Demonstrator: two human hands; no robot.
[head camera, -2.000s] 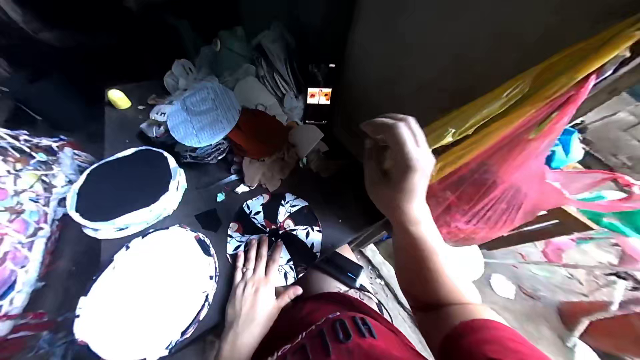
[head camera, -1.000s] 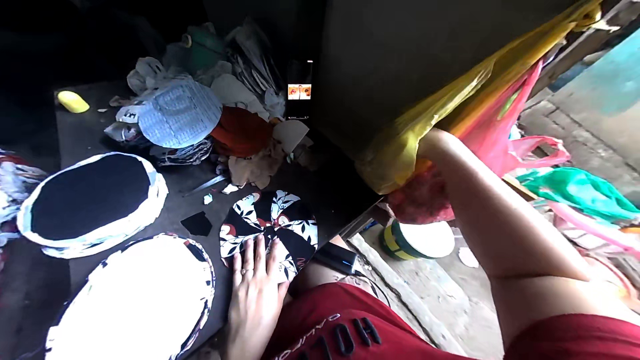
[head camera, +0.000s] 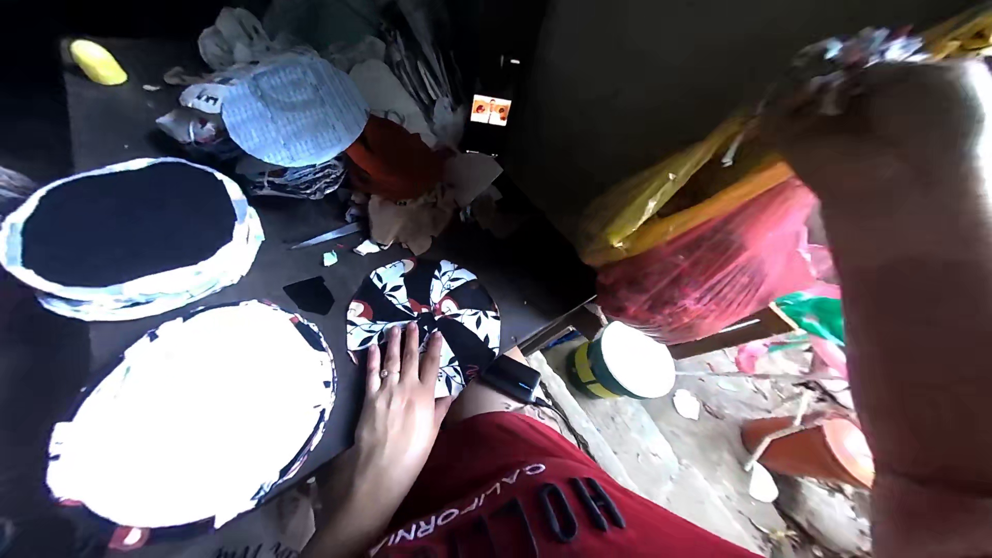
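Observation:
My left hand (head camera: 399, 395) lies palm down, fingers slightly spread, on a round disc of black, white and red leaf-patterned fabric (head camera: 465, 302) with gathered folds at its centre. At the upper right, my right hand (head camera: 821, 101) is raised and blurred, with a bunch of small mixed scraps (head camera: 872, 48) at it; its fingers are hard to make out. Below and left of that hand hangs a yellow plastic bag (head camera: 666, 194) against a red plastic bag (head camera: 713, 267). Left of the disc are a small black fabric piece (head camera: 310, 295) and a pale pointed blade (head camera: 327, 235).
Two stacks of round pieces, one black-topped (head camera: 128, 225) and one white-topped (head camera: 201, 411), occupy the dark table's left. Behind are a light blue round piece (head camera: 294, 108), scraps and a lit screen (head camera: 490, 110). A black device (head camera: 511, 377) lies by my leg; a lidded bucket (head camera: 632, 360) stands right.
My right hand has gone from above the table into the yellow bag, then up out of it with scraps at it. My left hand has stayed on the patterned disc.

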